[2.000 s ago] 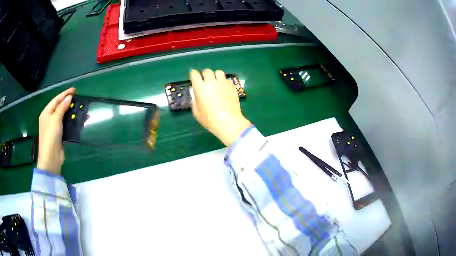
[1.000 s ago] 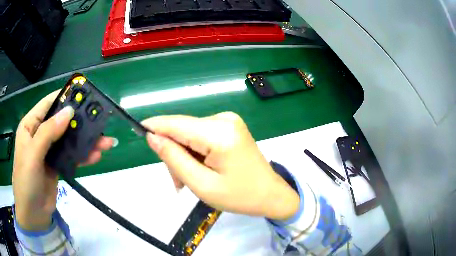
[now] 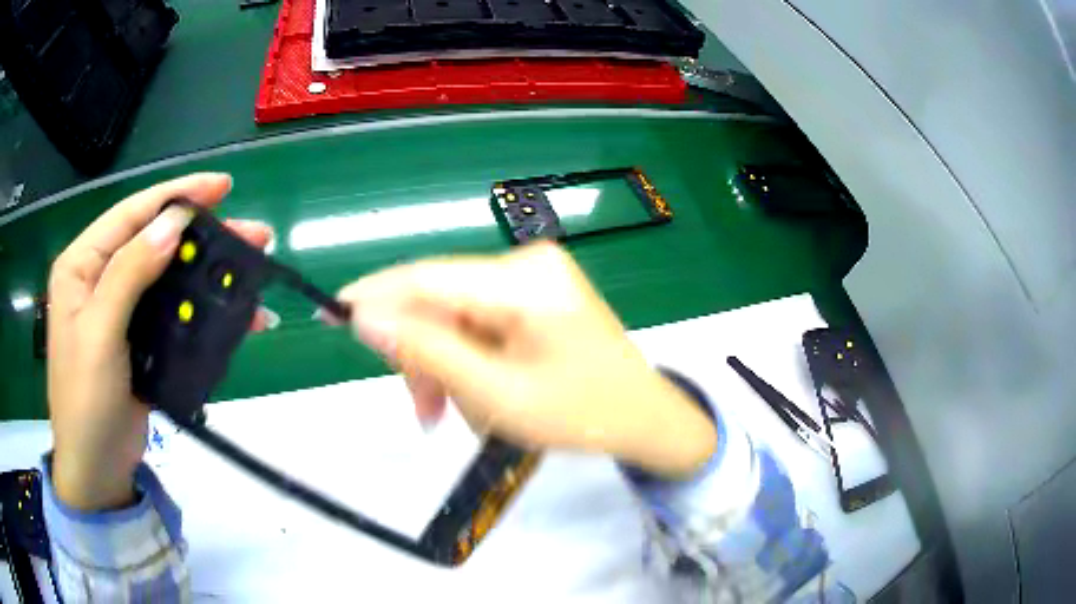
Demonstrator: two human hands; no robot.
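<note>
A black phone middle frame (image 3: 195, 325) is held tilted over the white sheet, its solid camera end with yellow dots at the upper left and its gold-patterned end at the lower right. My left hand (image 3: 106, 319) grips the camera end, thumb on its face. My right hand (image 3: 507, 354) is slightly blurred; its thumb and fingertips pinch at the upper side rail and cover part of it. Whether a separate thin strip is in those fingertips cannot be told.
The green belt (image 3: 389, 266) carries one phone frame (image 3: 525, 212) and another at its right end (image 3: 788, 189). Tweezers (image 3: 773, 393) and a frame with dark strips (image 3: 840, 366) lie at right on the white sheet (image 3: 590, 555). Black, white and red trays (image 3: 472, 85) are stacked beyond.
My hands came together on the frame that my left hand held. The right hand left the belt frame and pinched the rail. Belt frames moved left, and another appeared at right.
</note>
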